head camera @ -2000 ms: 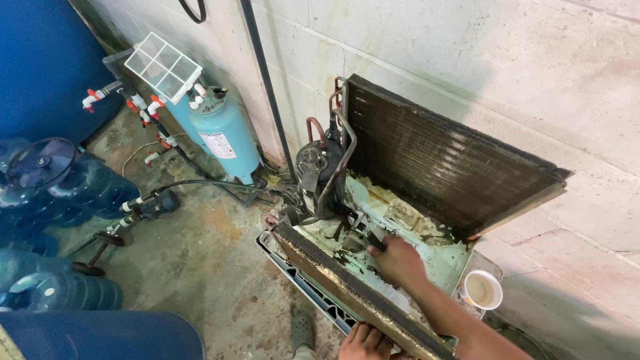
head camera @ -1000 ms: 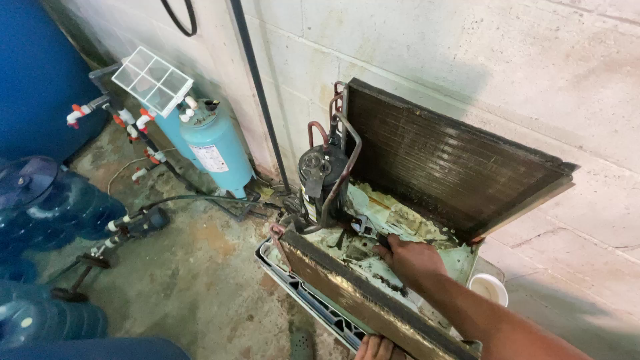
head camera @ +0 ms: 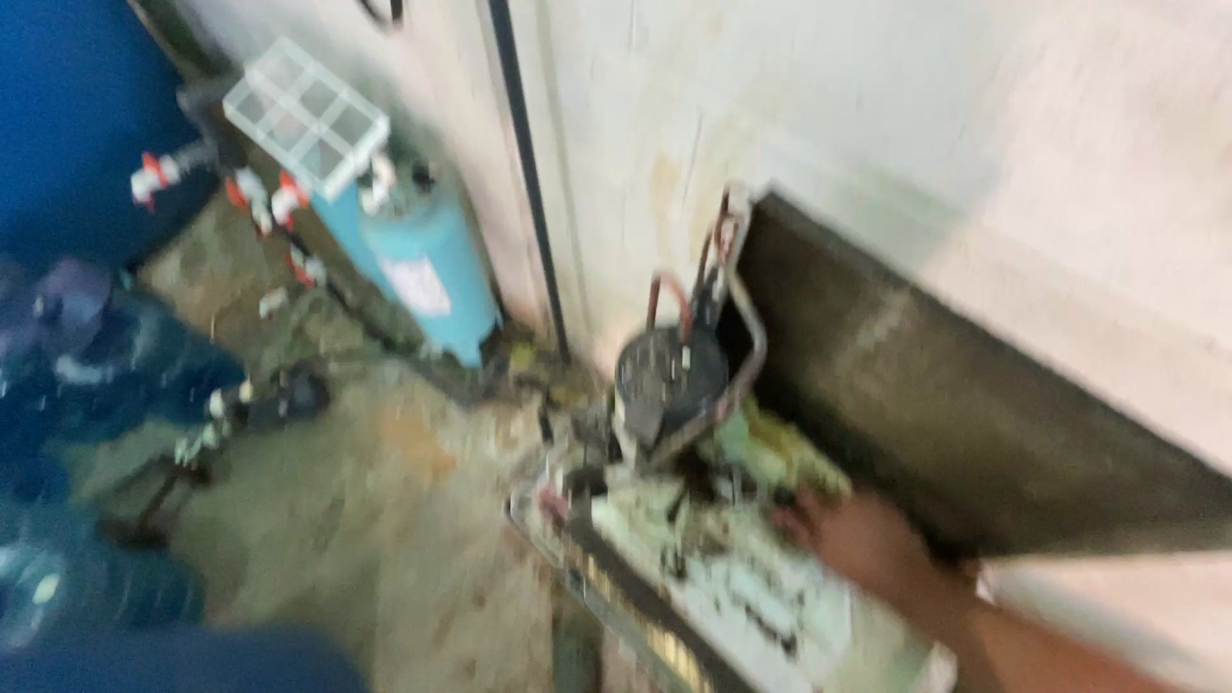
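My right hand (head camera: 847, 539) reaches into the dirty white base pan (head camera: 760, 587) of an air-conditioning unit. Blur hides its fingertips, so I cannot tell whether they hold a tool. Just left of and above the hand stands the black compressor (head camera: 672, 380), with copper pipes (head camera: 746, 356) curving over it. A large dark finned coil (head camera: 943, 385) leans against the wall behind my hand. A second, narrower coil (head camera: 635, 606) runs along the front edge of the pan. My left hand is out of view.
A light-blue tank (head camera: 433, 269) with a white grid filter frame (head camera: 308, 115) on top stands by the wall. White pipes with red valve handles (head camera: 287, 200) run beside it. Blue water jugs (head camera: 115, 356) and a big blue barrel (head camera: 77, 125) are at the left.
My left hand, earlier on the front coil, has gone out of view. The wrench-like tool seen in my right hand earlier cannot be made out. The view has shifted and blurred.
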